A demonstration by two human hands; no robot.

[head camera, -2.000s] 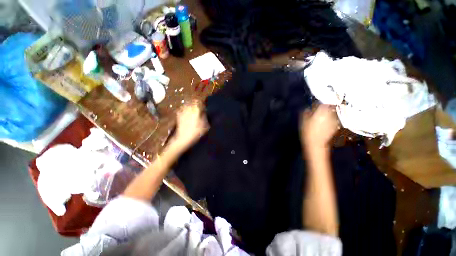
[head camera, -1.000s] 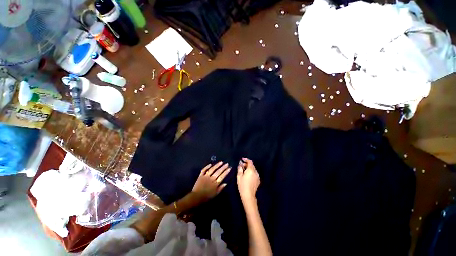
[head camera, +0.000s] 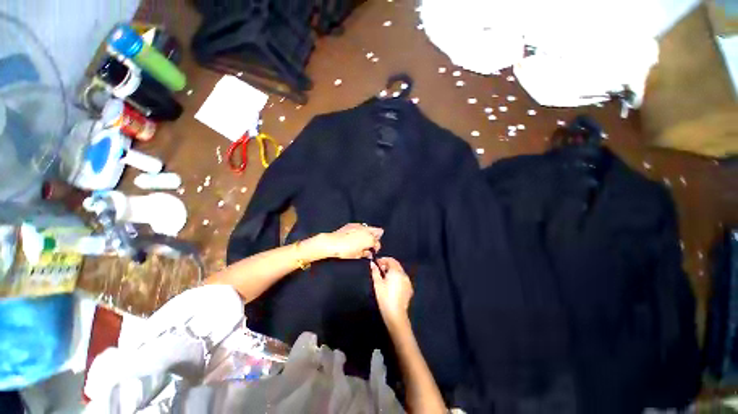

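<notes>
A black jacket (head camera: 405,186) lies face up on the brown table, its hanger hook (head camera: 398,83) showing at the collar. My left hand (head camera: 354,241) and my right hand (head camera: 392,285) meet at its front edge, fingertips close together. Both pinch the front edge (head camera: 375,257) of the jacket. A button between the fingers cannot be made out. A second black jacket (head camera: 599,267) lies to the right, beside the first, with its collar toward the far side.
Scissors (head camera: 252,151) with red and yellow handles lie by white paper (head camera: 231,107). Bottles (head camera: 146,61), a spray gun (head camera: 113,222) and a fan (head camera: 32,113) stand left. Black hangers (head camera: 255,36), white cloth (head camera: 558,48) and a cardboard box (head camera: 692,89) lie at the far side.
My hands were apart over the jackets, then came together at the near jacket's front. Now the fingertips meet and pinch its edge. The camera view has shifted, showing more of the right jacket.
</notes>
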